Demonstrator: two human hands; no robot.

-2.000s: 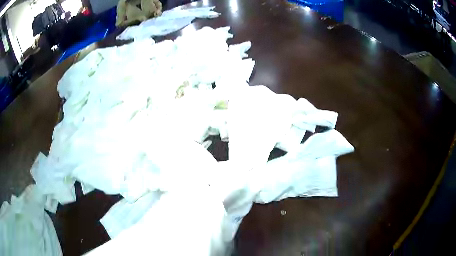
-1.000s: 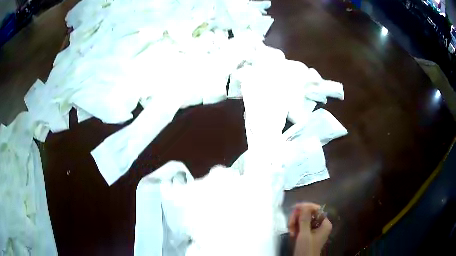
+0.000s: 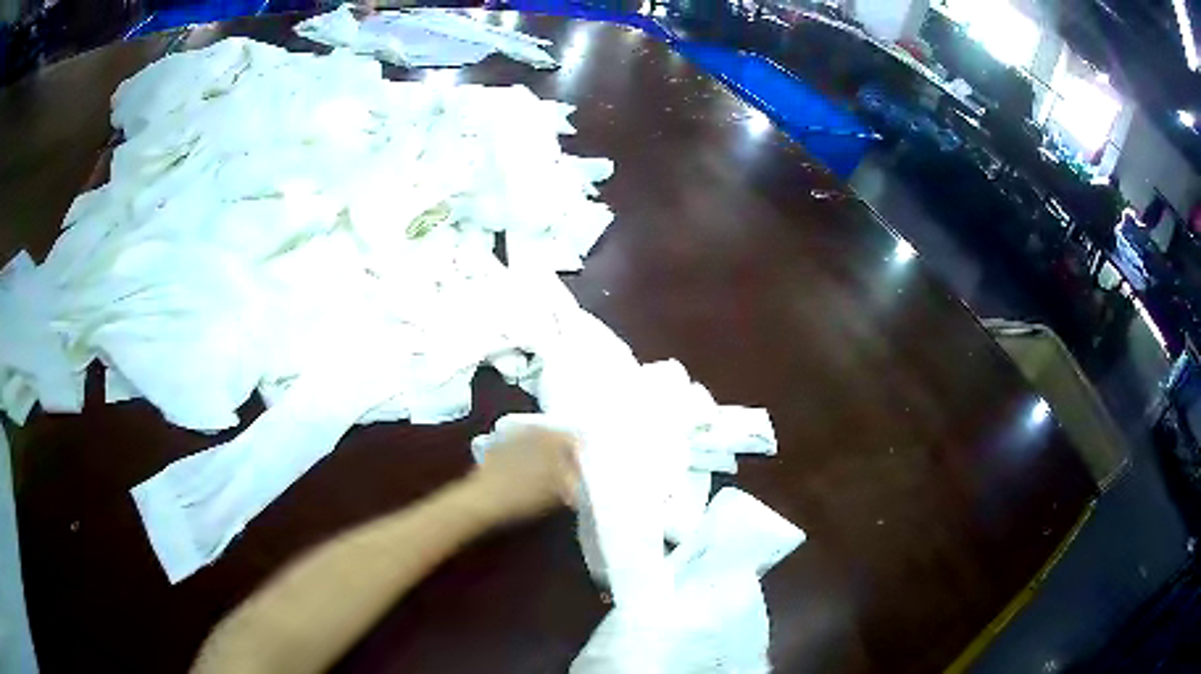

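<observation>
A white garment [image 3: 613, 435] lies on the dark table, running down from the large white pile. Its lower parts spread to the right and towards the bottom edge. My left hand [image 3: 531, 470] reaches in from the lower left and is blurred. It is closed on the left edge of this garment, where cloth bunches above and beside it; the fingertips are hidden. My right hand is out of the picture.
The white garment pile [image 3: 303, 224] fills the upper left, with a sleeve [image 3: 250, 474] hanging towards me. Another white garment [image 3: 428, 36] lies at the far side. Blue covers [image 3: 777, 99] and a beige bin [image 3: 1060, 388] stand beyond the yellow-edged dark table [image 3: 869, 435].
The view has swung up and right. The garment that lay in front at the bottom is out of view. My right hand has left the picture; my left hand has come in at the white cloth.
</observation>
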